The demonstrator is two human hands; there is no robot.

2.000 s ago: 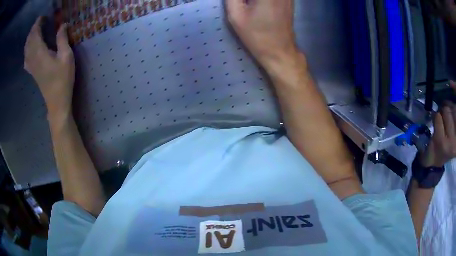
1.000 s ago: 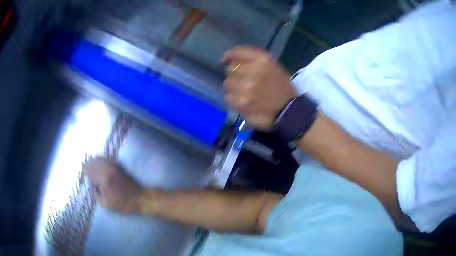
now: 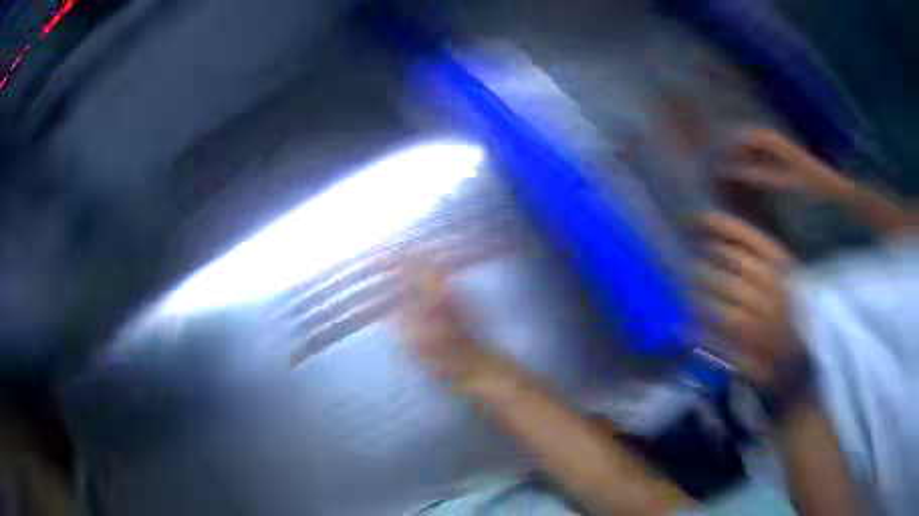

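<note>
The whole view is strongly blurred. My right hand (image 3: 433, 312) reaches in from the lower right and is over or on the right part of the patterned strips (image 3: 348, 307). Its fingers are smeared, so I cannot tell whether they grip a strip. The strips lie in slanting rows on the silver-grey metal bed (image 3: 353, 413), beside a bright white glare. My left hand cannot be made out; a dim brownish blur at the lower left edge is too unclear to name.
The blue roller (image 3: 574, 217) runs slanting across the bed, right of my right hand. Beyond it, a person in white (image 3: 867, 343) has both hands near the roller, one hand (image 3: 746, 292) close to its lower end. A dark area (image 3: 695, 454) lies below the roller end.
The view has swung, and the roller now shows further right and steeper. My right hand appears further right and higher in view. The other person's second hand has come into view.
</note>
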